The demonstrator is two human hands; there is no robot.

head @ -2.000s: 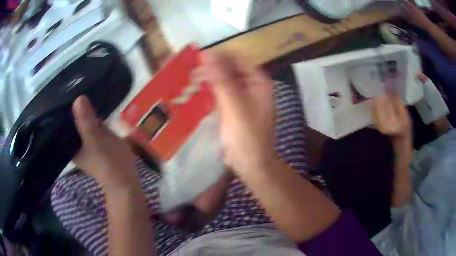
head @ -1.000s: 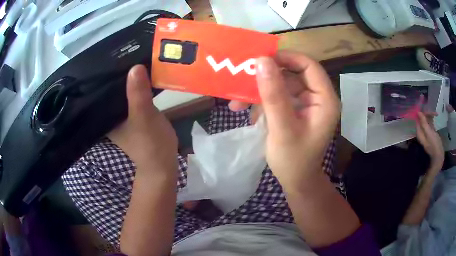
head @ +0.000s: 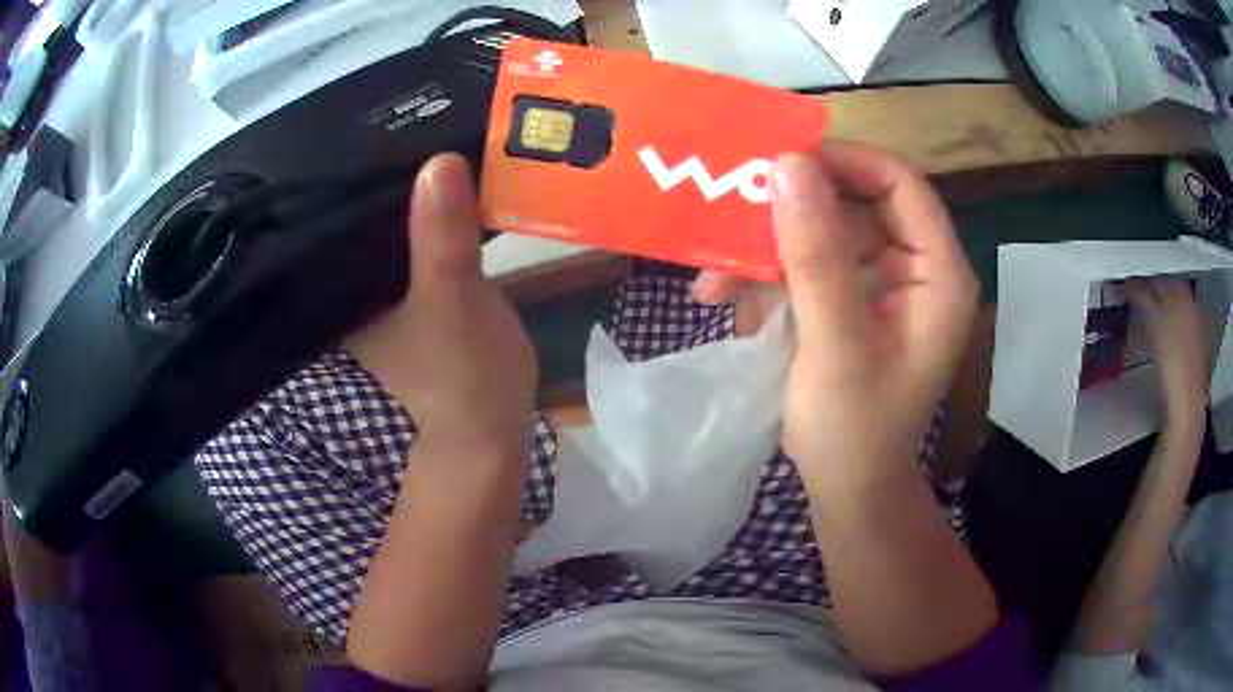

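Observation:
My left hand (head: 467, 325) grips the black mirror dash cam (head: 291, 203), thumb on its near edge. The dash cam's back faces me, with a round lens bump at its left part and a white label near its lower left end. My right hand (head: 872, 311) holds the orange SIM card carrier (head: 703, 129) between thumb and fingers, its gold chip and white squiggle facing me. The carrier's left end is over the dash cam's right end. A milky protective sleeve (head: 690, 419) hangs beneath my right hand, over the checkered lap.
At the right, a neighbour's hand (head: 1170, 338) reaches into an open white retail box (head: 1048, 331) holding a dark red printed item. The wood-edged table (head: 933, 125) runs across the top. White box inserts (head: 291, 61) lie upper left. A round tub (head: 1082, 75) stands upper right.
The card carrier was blurred and slanted, then turned flat towards me. Both hands, the dash cam and the sleeve have shifted right in view. The neighbour's hand has moved into the box.

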